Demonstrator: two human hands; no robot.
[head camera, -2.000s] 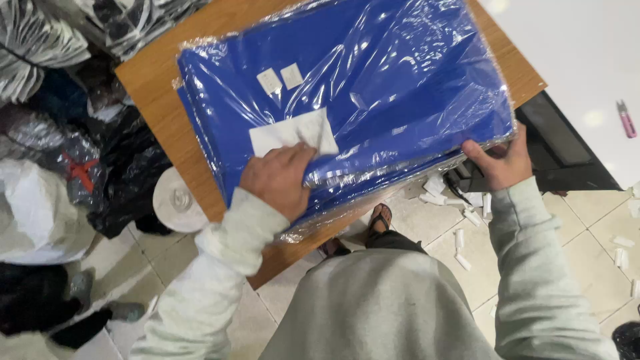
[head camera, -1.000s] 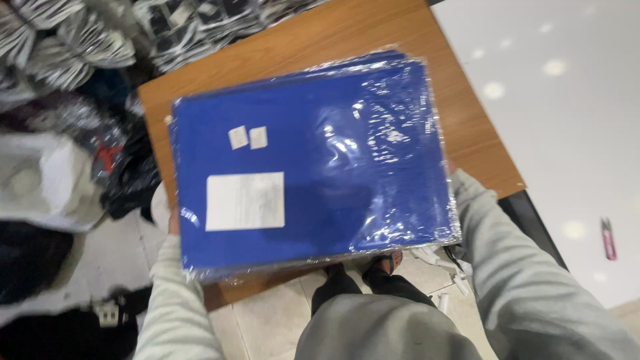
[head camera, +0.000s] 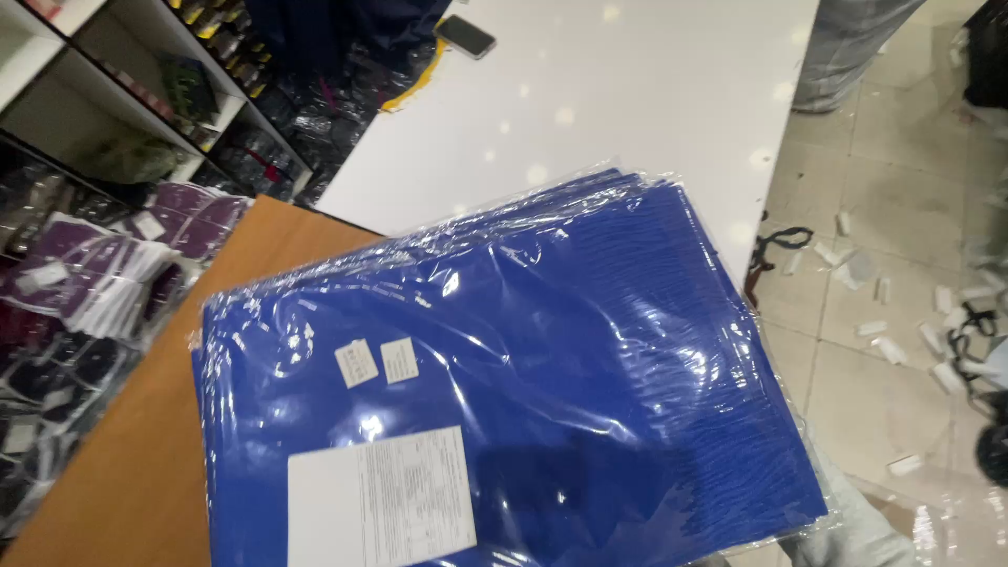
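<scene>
A stack of blue fabric packs in clear plastic (head camera: 551, 339) fills the lower middle of the head view, above the corner of a wooden table. A large white printed sheet (head camera: 382, 504) and two small labels, one (head camera: 357, 364) beside the other (head camera: 399, 361), show on the top pack. The grey sleeve of my right arm (head camera: 850, 520) comes up at the stack's lower right corner; my right hand is hidden behind or under the stack. My left hand is out of view.
The wooden table (head camera: 134, 441) adjoins a white table (head camera: 630, 94) that bears a phone (head camera: 466, 36). Shelves (head camera: 118, 87) and wrapped purple textiles (head camera: 118, 260) are at left. White scraps (head camera: 890, 350) and black straps (head camera: 976, 331) lie on the tiled floor. A person's grey trouser leg (head camera: 843, 47) stands beyond the white table.
Two seconds ago both hands were visible at the stack's near edge; now neither shows. The view has swung toward the white table, and the stack now overlaps its near part.
</scene>
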